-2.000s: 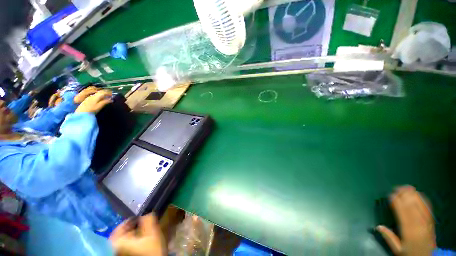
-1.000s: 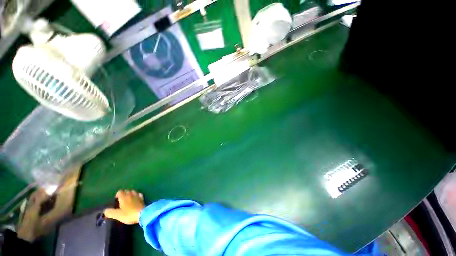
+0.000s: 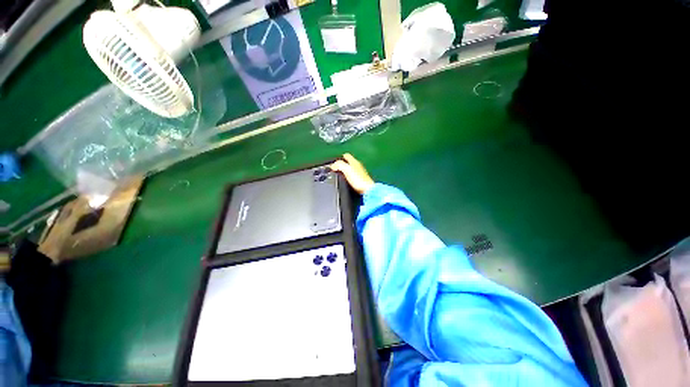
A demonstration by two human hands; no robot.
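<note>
A black foam tray (image 3: 284,252) lies on the green bench in front of me, with two tablets side by side in its pockets. The far tablet (image 3: 280,212) looks grey, the near one (image 3: 272,321) white under glare; both have dark camera rings at the upper right. My right hand (image 3: 353,174) grips the tray's far right corner, its fingers partly hidden behind the edge. My left hand is not in view. Small dark parts (image 3: 478,244) lie in rows on the bench, right of my right sleeve.
A tall black block (image 3: 605,113) stands at the right. Pinkish sheets (image 3: 643,325) are low at right. A fan (image 3: 140,64), a crumpled clear bag (image 3: 363,117) and cards line the back rail. Brown cardboard (image 3: 94,219) lies far left. Another person's blue sleeve (image 3: 11,332) shows at the left edge.
The tray has come from the lower left to in front of me, with my right hand at its far corner. The view has shifted, and the small parts now show as dark rows without bright glare.
</note>
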